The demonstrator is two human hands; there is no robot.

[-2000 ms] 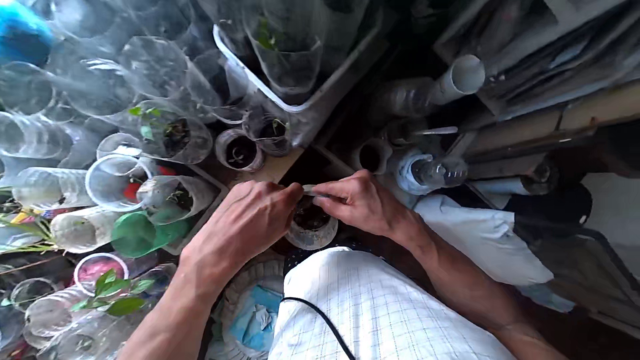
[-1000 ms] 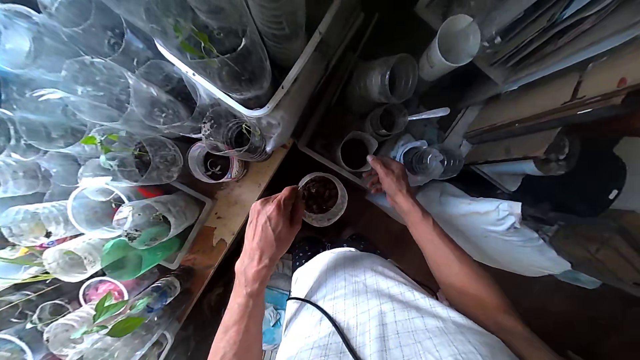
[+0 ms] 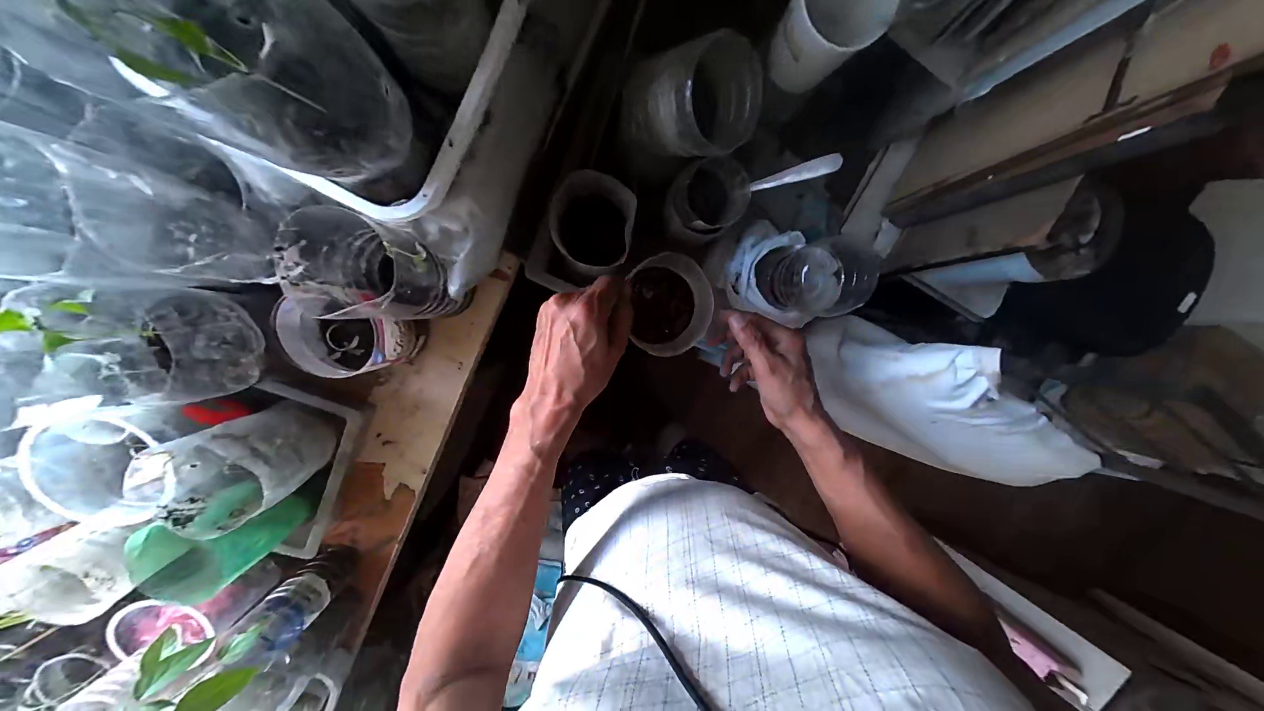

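Note:
My left hand (image 3: 583, 341) grips the left rim of a plastic cup of dark soil (image 3: 670, 304), its fingers closed at the wall. Just right of that cup is my right hand (image 3: 765, 360), its fingers loosely curled near the rim; nothing shows in them. Another cup with a dark inside (image 3: 592, 222) stands beyond my left fingers. Farther off is a small clear container (image 3: 707, 197), with a white plastic spoon (image 3: 796, 172) beside it. A clear plastic bottle (image 3: 820, 278) lies beyond my right hand, with pale cloth or paper around part of it.
At left, many cut clear plastic bottles, some with seedlings, crowd a wooden board (image 3: 425, 395). A white-rimmed tray (image 3: 434, 193) holds large clear containers. White cloth (image 3: 918, 405) hangs at right, below stacked boards (image 3: 1027, 128). A white cup (image 3: 825, 44) stands at the far side.
Two seconds ago both hands were together over the soil cup; they are now apart. The soil cup has moved away from my body, beside the other cups. The view has shifted.

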